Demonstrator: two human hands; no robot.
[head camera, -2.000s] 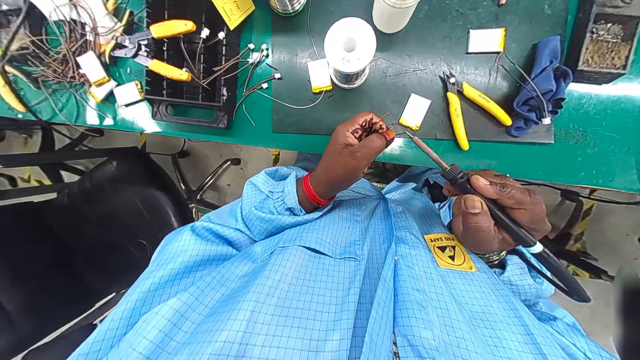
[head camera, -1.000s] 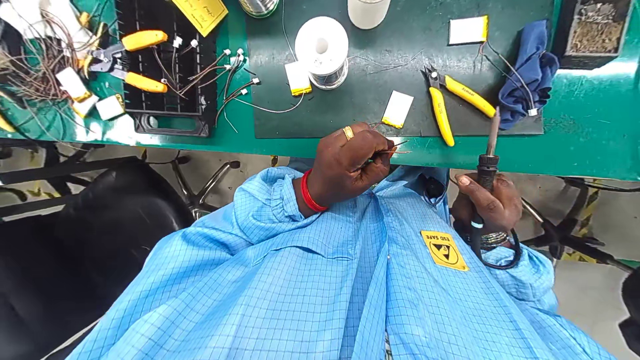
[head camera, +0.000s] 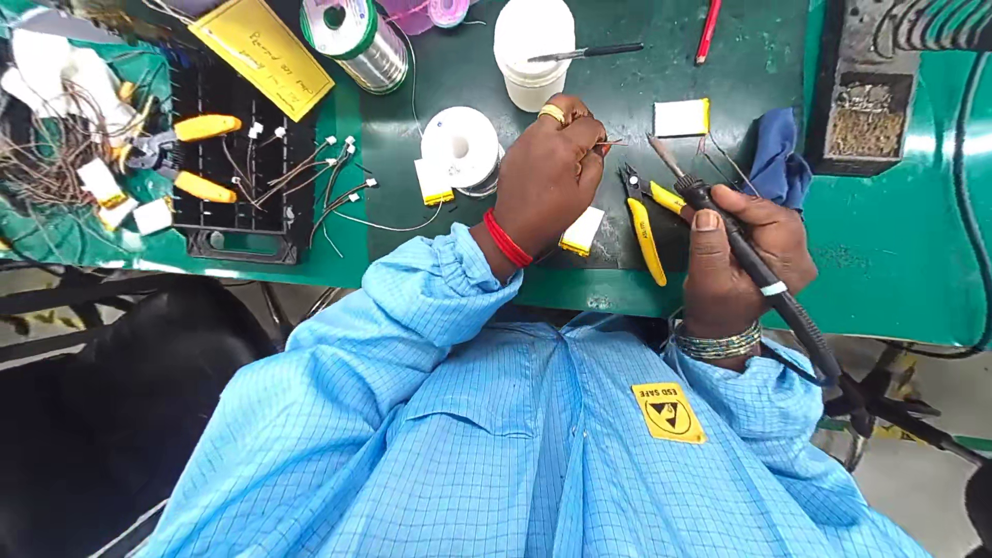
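Note:
My left hand (head camera: 550, 167) pinches thin wires (head camera: 614, 142) that poke out to the right of the fingertips; the rest of them is hidden. In my right hand (head camera: 748, 248) is a soldering iron (head camera: 763, 271), its bare tip pointing up and left, a little apart from the wires. A small white battery pouch cell (head camera: 583, 231) lies below my left hand. Yellow-handled side cutters (head camera: 643, 225) rest between the hands. Another pouch cell (head camera: 680, 118) with leads lies above the iron, beside a blue cloth (head camera: 777, 159).
Solder spools (head camera: 463, 147), (head camera: 364, 46) and a white container (head camera: 533, 50) with tweezers (head camera: 585, 52) across it stand behind. At left are a black tray (head camera: 248, 225), orange-handled pliers (head camera: 205, 186) and tangled wires (head camera: 46, 155). A tip-cleaner holder (head camera: 868, 124) and red pencil (head camera: 707, 31) are at right.
My left hand has moved forward over the mat, towards the white container. My right hand has also come forward, and the iron, upright a second ago, now tilts up and left.

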